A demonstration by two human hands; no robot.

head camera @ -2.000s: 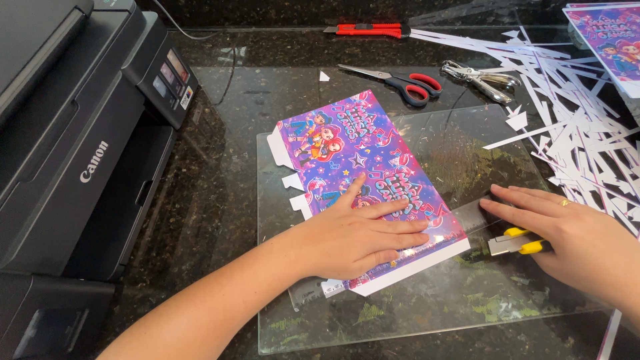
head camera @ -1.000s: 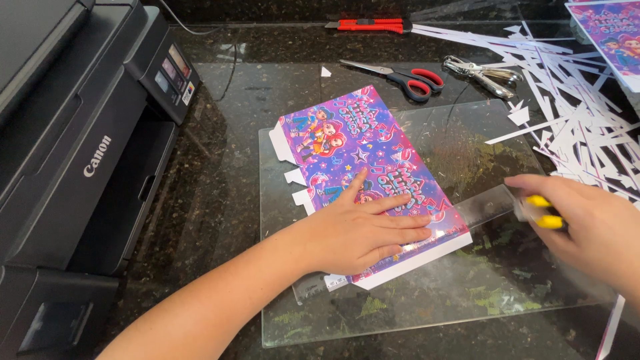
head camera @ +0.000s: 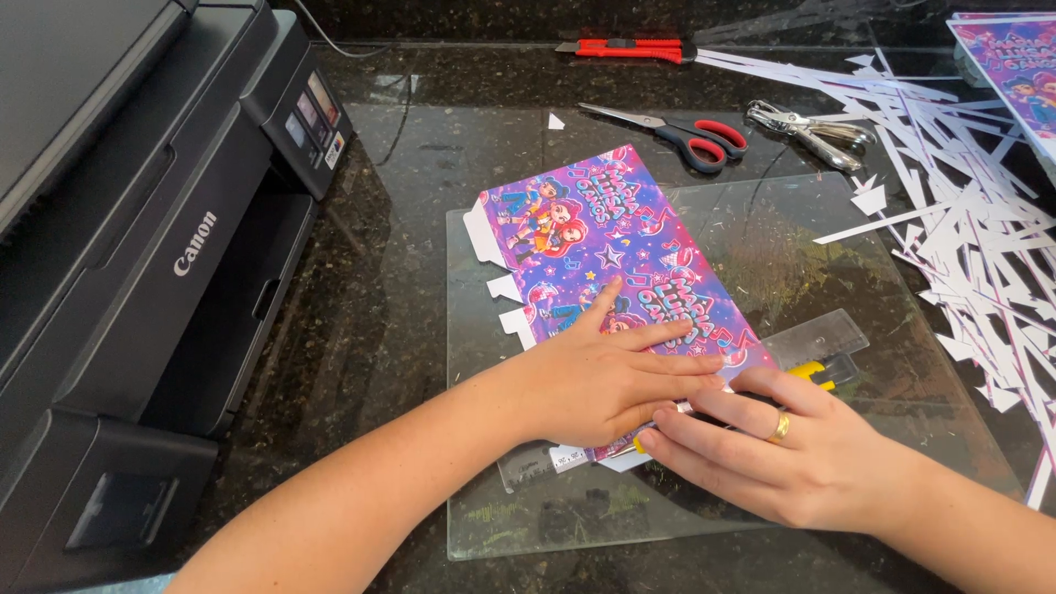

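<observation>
A printed cardstock box cutout (head camera: 610, 256), purple and pink with white flaps at its left edge, lies on a clear glass sheet (head camera: 833, 272). My left hand (head camera: 615, 375) lies flat across its lower part, fingers spread, pressing it down. A transparent plastic ruler (head camera: 813, 340) lies along the cutout's lower edge, partly hidden by both hands, its ends showing on either side. My right hand (head camera: 767, 445) is closed around a yellow utility knife (head camera: 817, 371), with the tip low near the cutout's lower edge beside my left fingers.
A black Canon printer (head camera: 206, 239) stands at the left. Behind the glass lie a red utility knife (head camera: 631, 49), scissors (head camera: 689, 136) and a metal hole punch (head camera: 808, 132). White paper strips (head camera: 965, 223) are heaped at the right, beside more printed sheets (head camera: 1019, 78).
My right hand has moved left with the yellow knife, from the right end of the ruler to beside my left hand. The left hand has stayed in place on the cutout.
</observation>
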